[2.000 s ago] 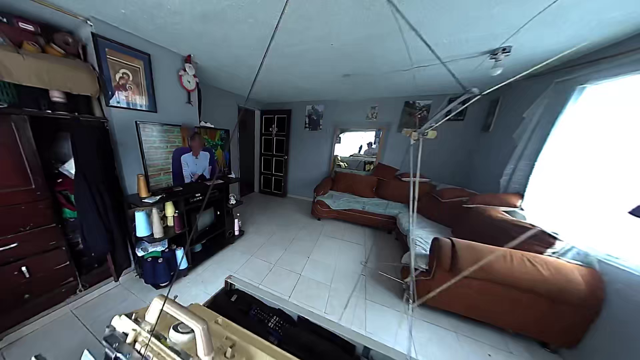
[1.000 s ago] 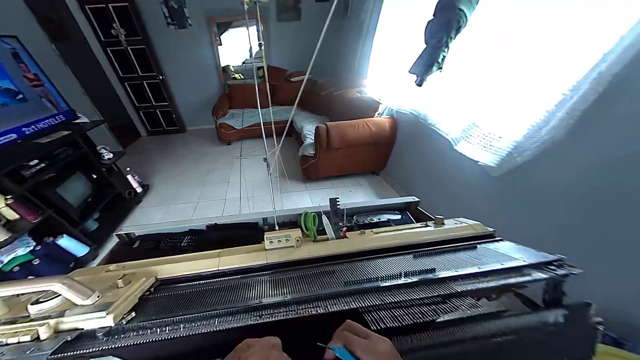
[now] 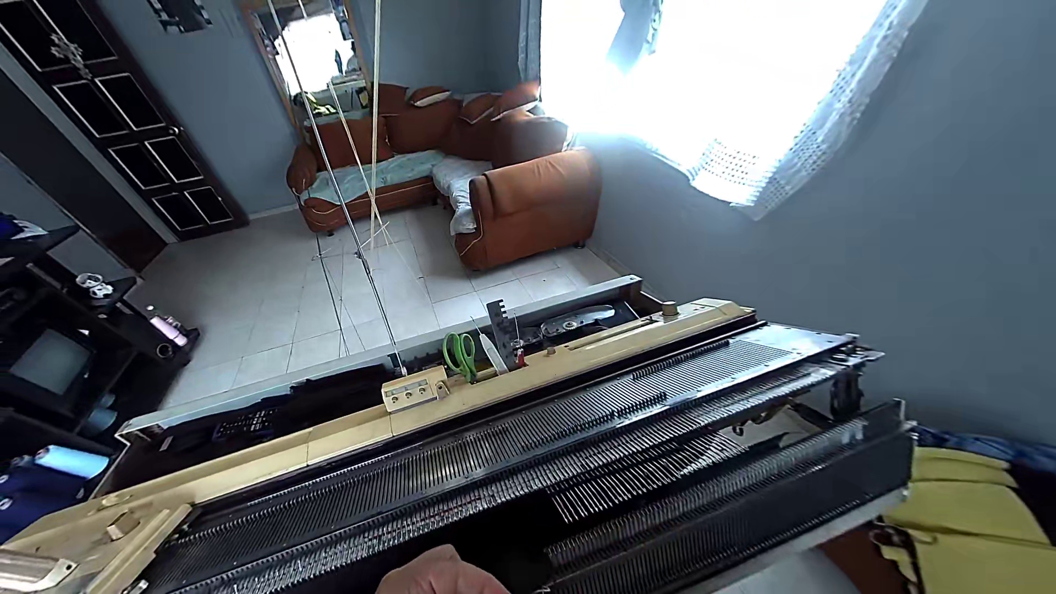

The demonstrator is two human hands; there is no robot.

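My left hand [image 3: 441,571], most likely, shows only as bent knuckles at the bottom edge; its fingertips and anything in them are hidden. Right beside it, black fabric [image 3: 507,532] hangs below the needles of a knitting machine's main bed [image 3: 462,450]. The ribber bed [image 3: 742,495] lies lower, toward me. At the far left end sits part of the carriage [image 3: 99,536]. Behind the bed are a small cream unit with knobs [image 3: 415,391], green-handled scissors [image 3: 459,355] and a grey toothed comb [image 3: 500,326]. My right hand is out of view.
Yarn strands [image 3: 351,219] run down from above behind the machine. A pale rail [image 3: 569,293] edges the tool tray. Yellow cloth [image 3: 957,503] lies at the lower right. Beyond are a brown sofa [image 3: 536,206], a black shelf unit [image 3: 124,363] and a light blue yarn cone [image 3: 73,462].
The view has swung from the room down to the machine. One second ago two hands showed at the bottom, one with a light blue-handled tool; now one shows and that tool is out of sight.
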